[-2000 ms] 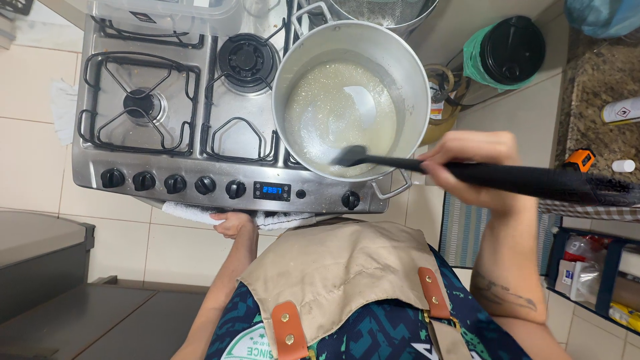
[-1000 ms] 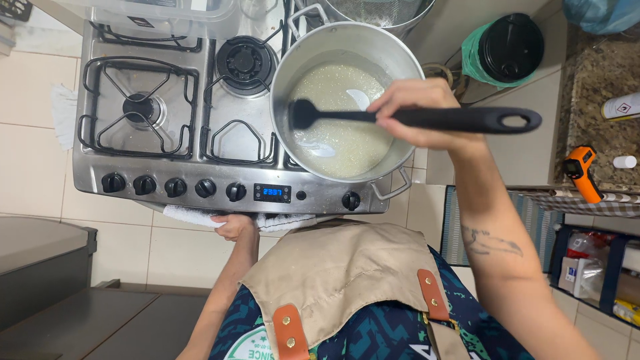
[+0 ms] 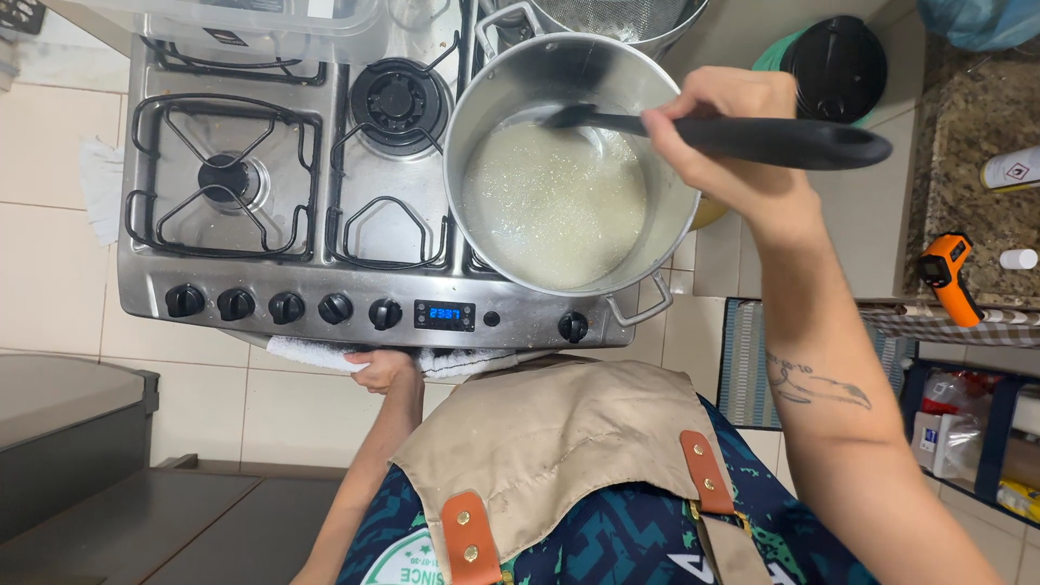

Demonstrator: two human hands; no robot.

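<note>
A large aluminium pot (image 3: 569, 282) stands at the right side of the gas stove (image 3: 390, 284), with a pale, bubbly liquid (image 3: 561, 203) inside. My right hand (image 3: 723, 138) grips the handle of a black spatula or spoon (image 3: 780, 142) above the pot's right rim. The tool's head is at the far side of the liquid; its exact shape is blurred. At the stove's front, my left hand (image 3: 383, 371) is closed around the towel-covered oven handle, on a white towel (image 3: 313, 354). Its fingertips are partly hidden.
A clear plastic container (image 3: 325, 32) covers the back left of the stove. Behind the pot is a metal pot with a mesh strainer (image 3: 617, 15). An orange infrared thermometer (image 3: 949, 276) and a spray can (image 3: 1011, 171) lie on the granite counter at right. A black-lidded bin (image 3: 837, 69) stands nearby.
My right hand has moved the black tool around inside the pot, from the near side to the left and then to the far side. My left hand has stayed at the towel.
</note>
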